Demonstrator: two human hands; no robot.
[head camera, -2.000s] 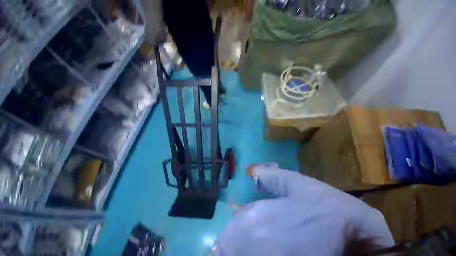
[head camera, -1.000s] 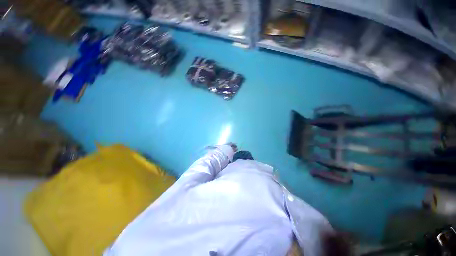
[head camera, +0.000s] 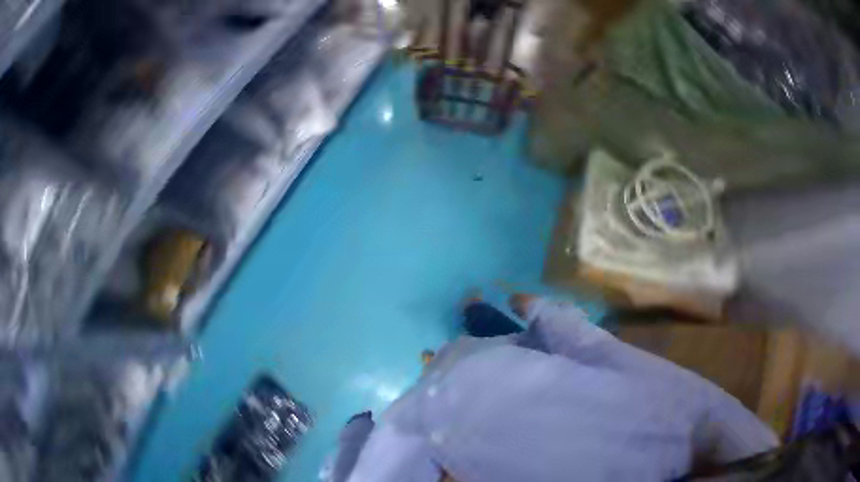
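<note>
The dark hand truck (head camera: 469, 97) stands at the far end of the blue aisle, cut off by the top edge. My right hand (head camera: 521, 303) is a small, blurred patch of skin at the end of my pale sleeve, over the floor. Its fingers cannot be made out, and it touches neither the truck nor the goods. I cannot make out my left hand; only pale cloth shows at the bottom. A dark, shiny tied bundle (head camera: 255, 428) lies on the floor at the lower left.
Shelving (head camera: 212, 118) with plastic-wrapped goods lines the left. On the right, a carton (head camera: 651, 294) bears pale plastic and a white looped coil (head camera: 668, 200). Another carton (head camera: 707, 362) is nearer, with blue packs (head camera: 822, 411). A green cover (head camera: 674, 58) is behind them.
The hand truck is farther up the aisle than two seconds ago. The view has swung back from the yellow sack, which is now out of sight, to the aisle.
</note>
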